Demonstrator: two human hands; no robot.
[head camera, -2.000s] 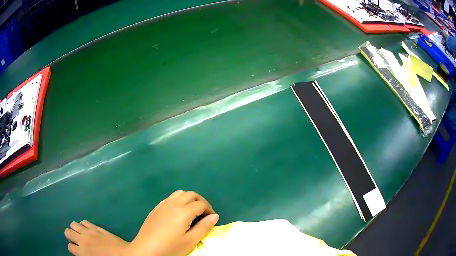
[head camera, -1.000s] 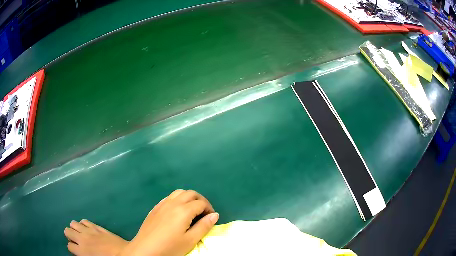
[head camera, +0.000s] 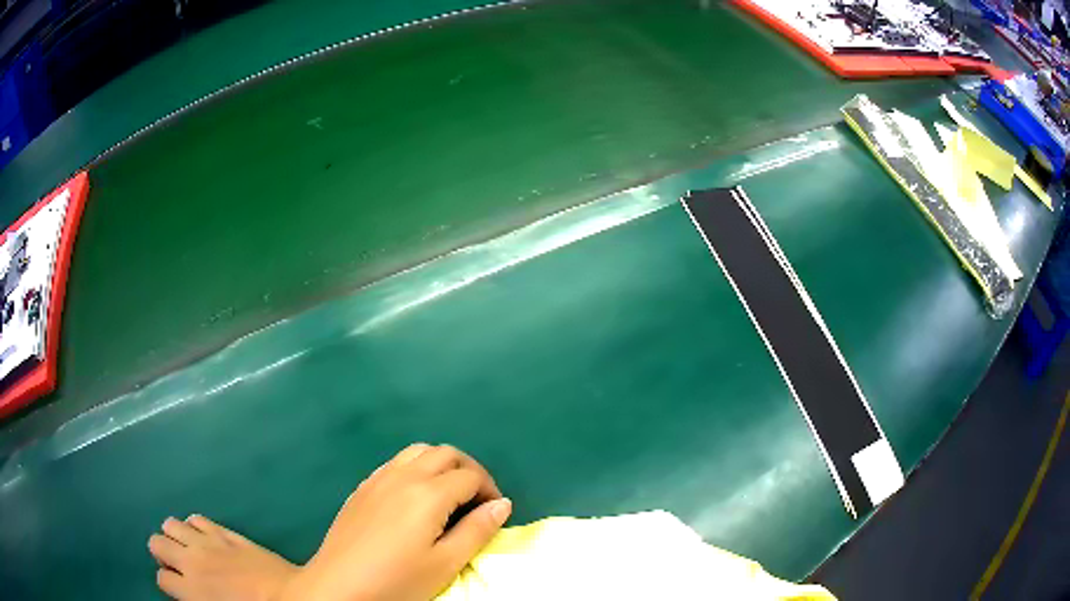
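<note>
My hands are at the bottom edge, with the arms seeming to cross. My left hand (head camera: 405, 517) is the larger one, right of the other, with loosely curled fingers, a gap at the thumb and nothing seen in it. My right hand (head camera: 217, 558) lies farther left, flat on the green bench, fingers a little apart and empty. Its forearm is partly hidden behind the left hand. A long black adhesive strip sheet (head camera: 780, 317) with pale edges lies on the bench to the right, away from both hands. A white liner piece (head camera: 878, 472) is at its near end.
The green conveyor (head camera: 387, 153) runs beyond the bench. A chassis (head camera: 29, 282) on an orange-red pad is cut off at the left edge; another chassis (head camera: 868, 26) is at the top right. Crumpled plastic wrap and yellow-white paper (head camera: 980, 159) lie at the right. A yellow-white sleeve (head camera: 634, 558) is at the bottom.
The left chassis has slid left on the conveyor, farther out of the picture, and the top right chassis has also moved slightly left. My hands and the black strip sheet have hardly moved.
</note>
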